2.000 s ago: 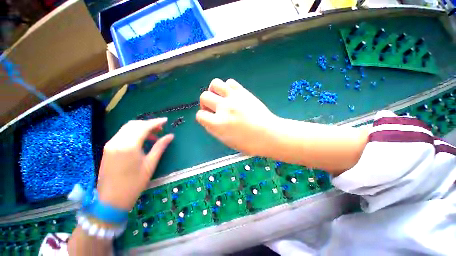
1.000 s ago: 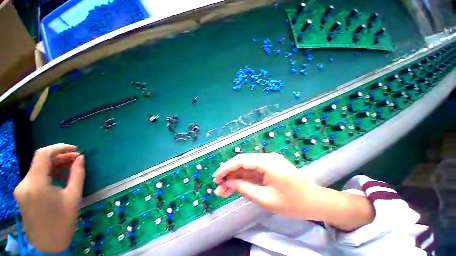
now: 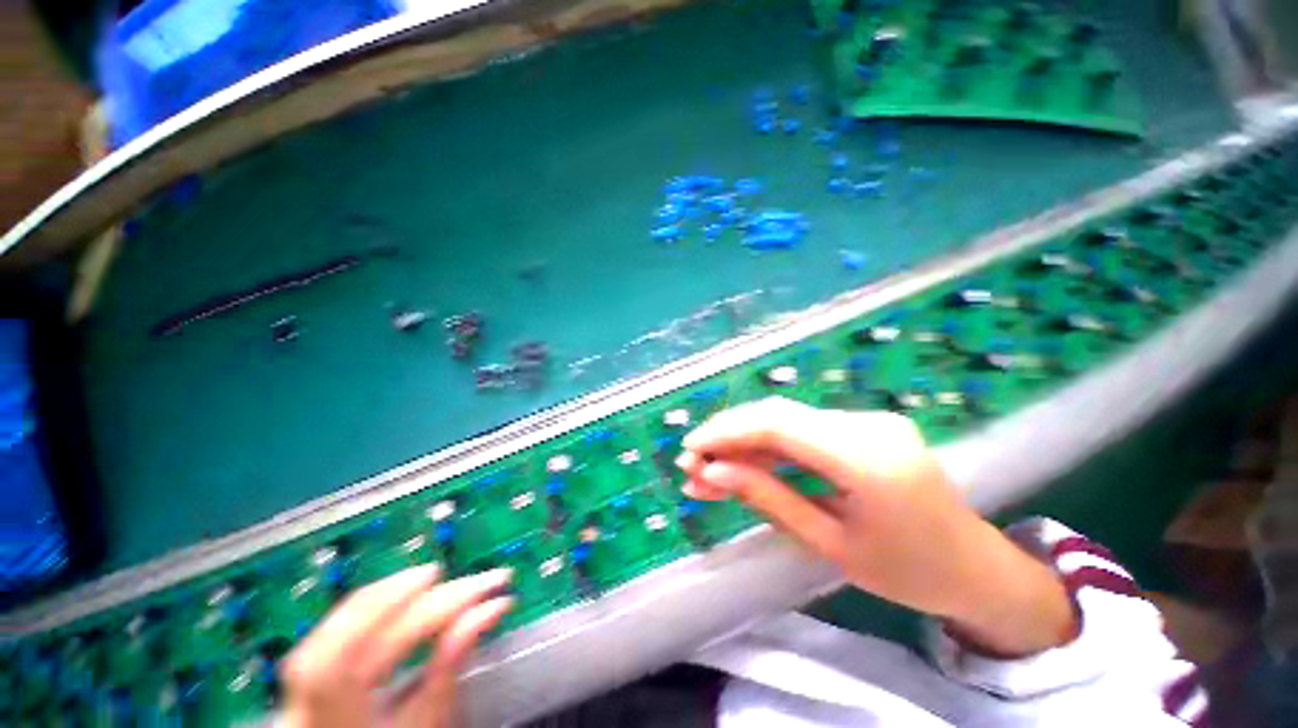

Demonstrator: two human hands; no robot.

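Note:
A long strip of green circuit boards point(image 3: 605, 548) with small white-topped, dark and blue parts runs along the near edge in its pale rail. My right hand point(image 3: 854, 498) is over the strip, thumb and fingertips nearly together; blur hides whether a small part is between them. My left hand point(image 3: 384, 647) is over the strip at lower left, blurred and cut off by the bottom edge, fingers apart, nothing visible in it. Small black components point(image 3: 498, 363) lie in loose clusters mid-bench. A thin dark row of components point(image 3: 256, 295) lies to their left.
Blue disc components point(image 3: 726, 213) lie scattered toward the back right. A separate green panel point(image 3: 996, 93) lies behind them. A crinkled clear strip point(image 3: 669, 334) lies by the rail. A blue bin point(image 3: 214, 50) stands beyond the far edge. A dark-rimmed tray with blue parts point(image 3: 29, 469) is cut off at left.
Both hands came from the mid-bench to the board strip. Over the last second my left hand moved right and down onto the strip, and my right hand shifted slightly right. The view has also shifted.

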